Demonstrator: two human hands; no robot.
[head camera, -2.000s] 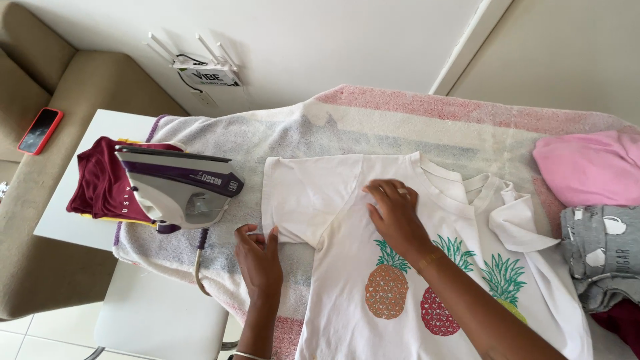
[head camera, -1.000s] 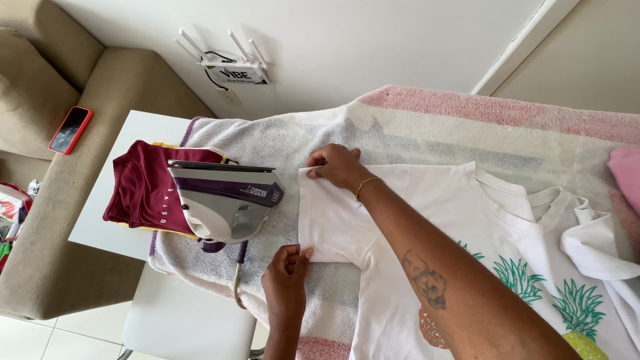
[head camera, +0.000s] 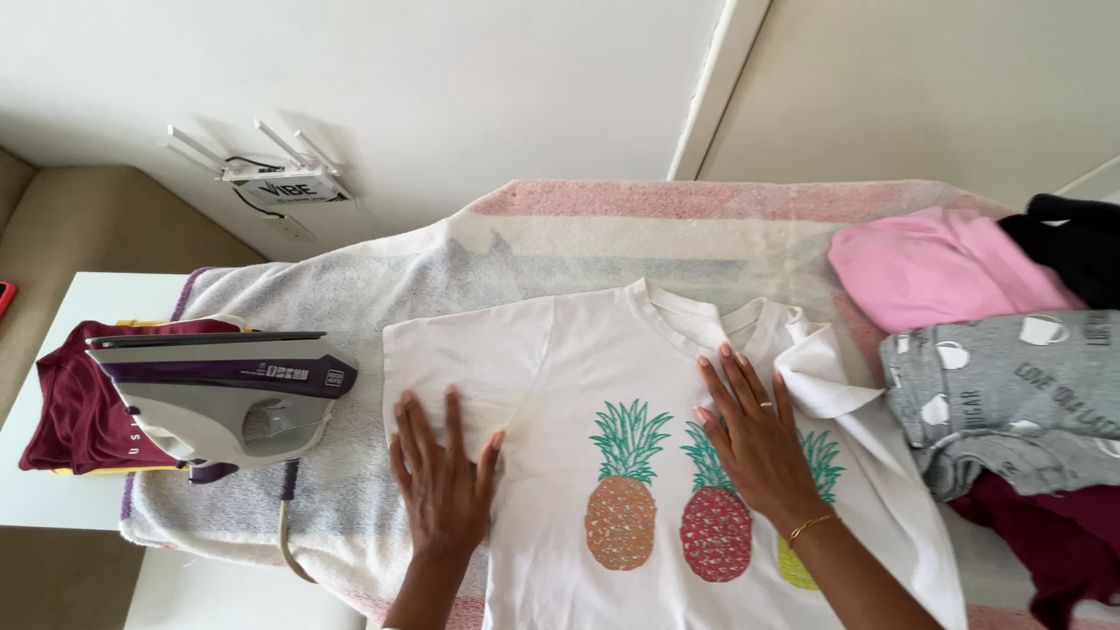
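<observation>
A white T-shirt (head camera: 560, 455) printed with three pineapples lies spread on a striped towel (head camera: 612, 236) over the ironing surface. My left hand (head camera: 444, 472) rests flat on its left sleeve near the lower edge, fingers apart. My right hand (head camera: 754, 429) lies on the chest below the neckline, fingers spread, partly covering the middle and right pineapples; it wears a ring and a bracelet is on the wrist. The sleeve on the right side is bunched and folded over. Left of the shirt, a grey and purple steam iron (head camera: 227, 394) lies on its side on the towel and a folded maroon garment (head camera: 79, 402).
At the right are a pink garment (head camera: 936, 267), a grey printed garment (head camera: 1006, 376), a black one (head camera: 1067, 262) and a dark maroon one (head camera: 1050, 542). The iron's cord (head camera: 287, 534) hangs over the near edge. A router (head camera: 284, 182) is on the wall; a sofa (head camera: 105, 210) stands left.
My right hand has left the sleeve's upper corner and moved right to the chest. My left hand has gone from the sleeve's lower corner to lie flat on it. The view has shifted.
</observation>
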